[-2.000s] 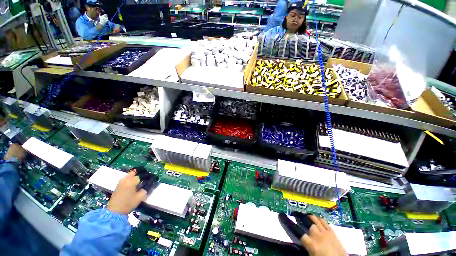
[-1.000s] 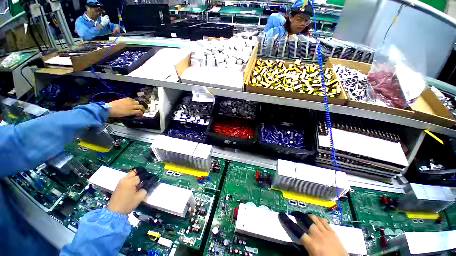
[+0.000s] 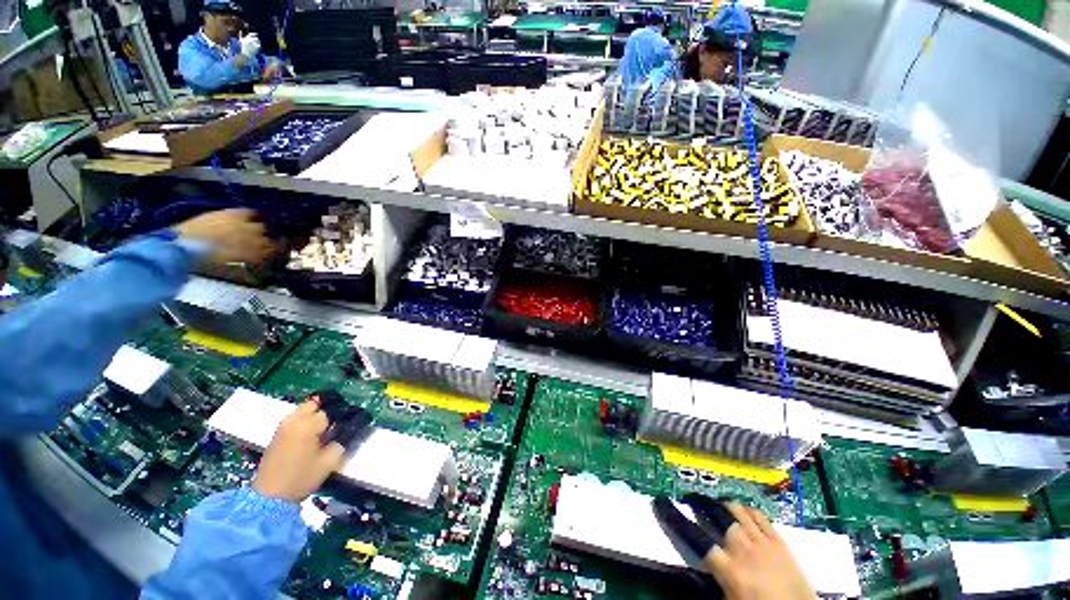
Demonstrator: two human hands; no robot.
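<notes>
Two large green circuit boards lie in front of me, the left board (image 3: 405, 545) and the right board (image 3: 563, 428). My left hand (image 3: 299, 455) holds the long white heatsink (image 3: 405, 463) on the left board. My right hand (image 3: 757, 557), cut off by the bottom edge, lies over the long white heatsink (image 3: 604, 516) on the right board, fingers across its top. Dark coverings show on fingers of both hands. The undersides of both hands are hidden. Finned heatsinks (image 3: 428, 361) with yellow strips stand at the boards' far sides.
Another worker's arm (image 3: 106, 299) reaches in from the left to the lower shelf. Red (image 3: 546, 302) and blue (image 3: 663, 319) part bins sit under the shelf. A blue coiled cord (image 3: 769, 281) hangs in front. Two people (image 3: 217, 53) work beyond.
The neighbouring worker's hand went from the board up to the shelf bins, then shifted slightly left, now blurred. My hands have not visibly moved.
</notes>
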